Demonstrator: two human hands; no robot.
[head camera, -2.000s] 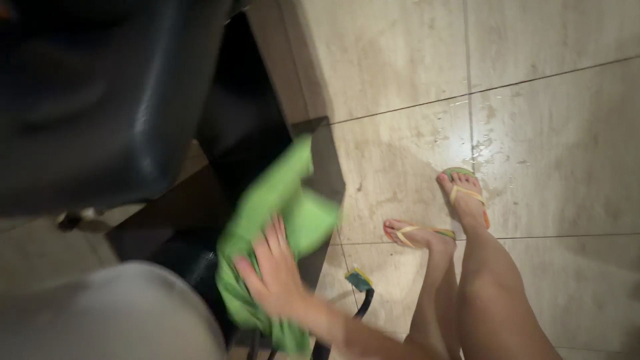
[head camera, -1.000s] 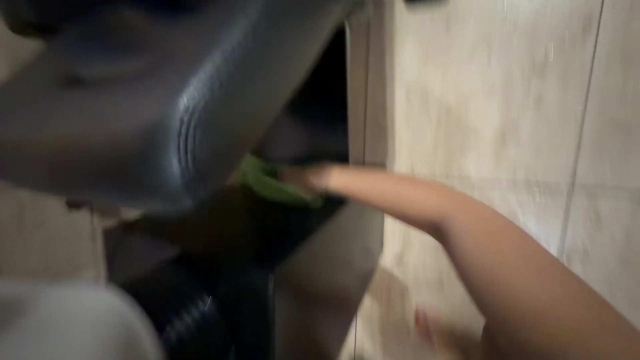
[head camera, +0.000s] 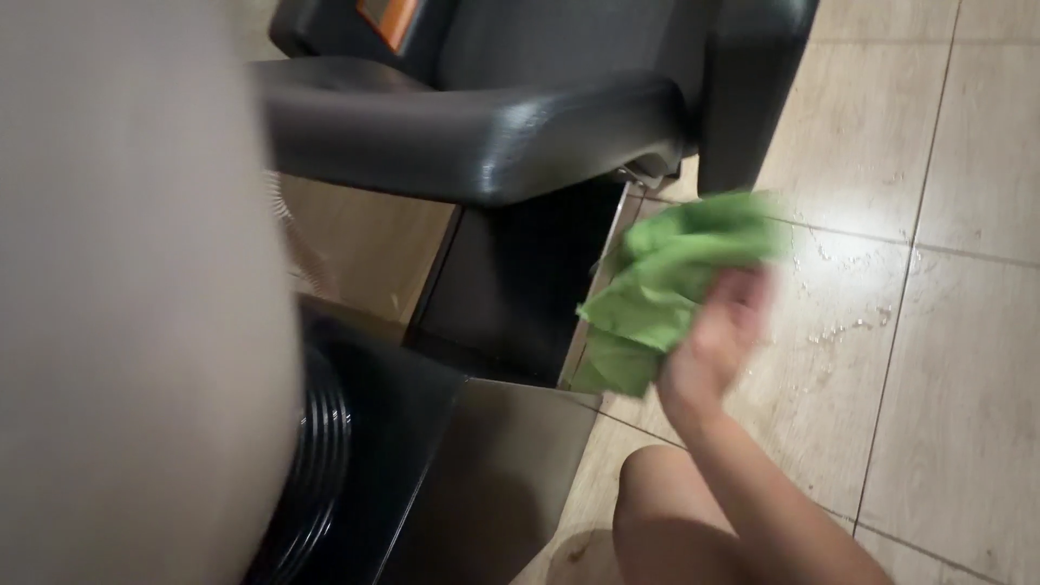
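My right hand, blurred by motion, grips a crumpled green cloth. The cloth hangs over the tiled floor, beside the dark base of a black padded chair, close to the lower end of a black chair panel. Above and left of the cloth is the chair's shiny black armrest. Shiny, wet-looking marks lie on the tiles right of the hand. My left hand is outside the view.
A large pale, blurred surface fills the left side; I cannot tell what it is. Black ribbed rings stand on a dark base plate at the lower left. An orange-edged object is at the top. My bare knee is at the bottom.
The right hand and the green cloth have come out from the dark space beneath the armrest to over the light tiles. The view has turned strongly.
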